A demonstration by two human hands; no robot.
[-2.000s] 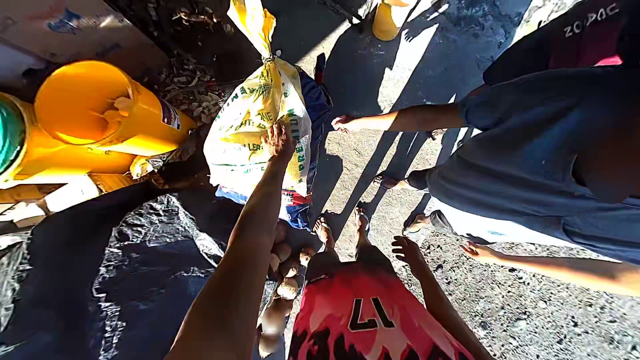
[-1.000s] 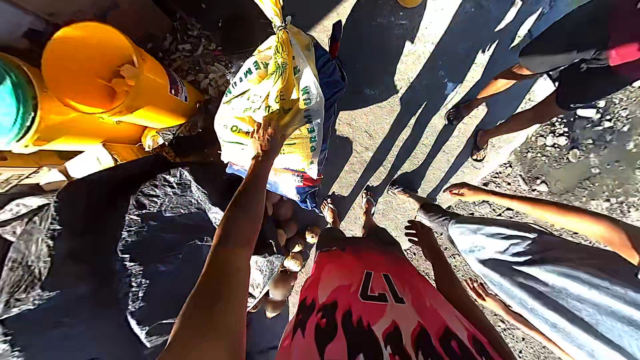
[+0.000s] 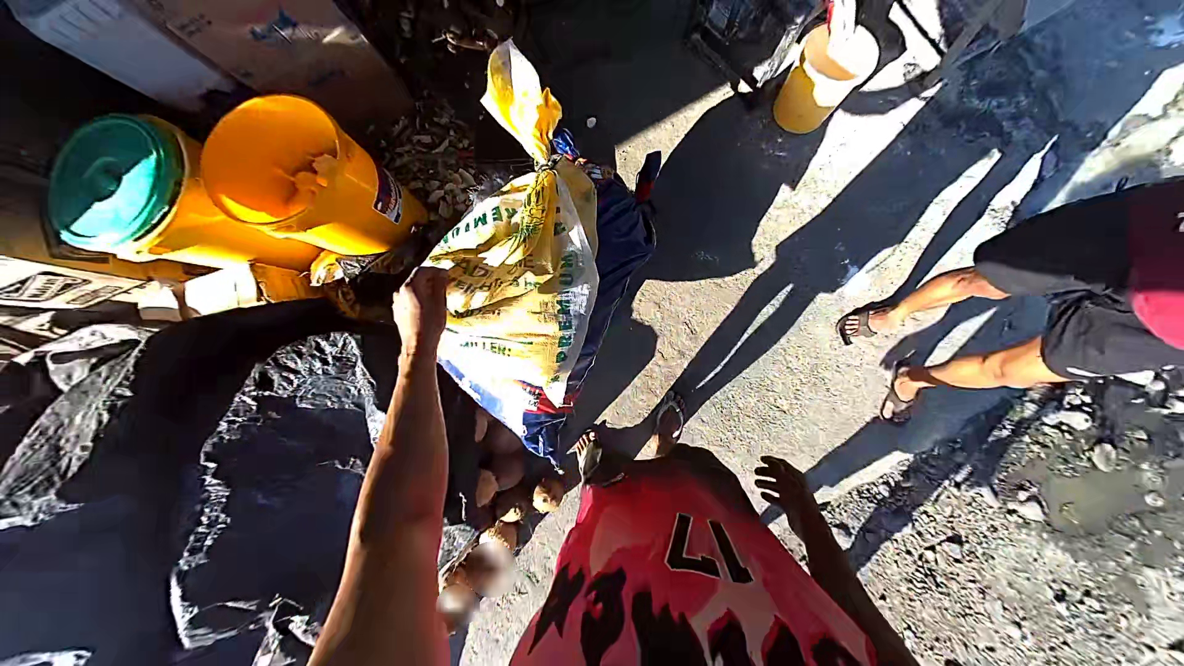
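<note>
A full woven plastic sack [image 3: 518, 287], yellow and white with green printing, stands tied at its neck in front of me. Behind it and under it shows a dark blue sack [image 3: 618, 245]. My left hand [image 3: 423, 301] is at the left side of the yellow sack with its fingers curled on the sack's edge. Away from the sack, over the ground at my right side, my right hand [image 3: 780, 481] hangs with its fingers apart and nothing in it.
Yellow buckets [image 3: 277, 166], one with a green lid [image 3: 116, 183], stand at the left by cardboard boxes. Black plastic sheeting [image 3: 268, 481] covers the lower left. Coconuts [image 3: 499, 536] lie near my feet. A person in sandals [image 3: 860, 324] stands at the right; a yellow pail [image 3: 805, 97] is farther off.
My left hand has moved from the front of the sack to its left edge. The person in grey at the right has gone out of view.
</note>
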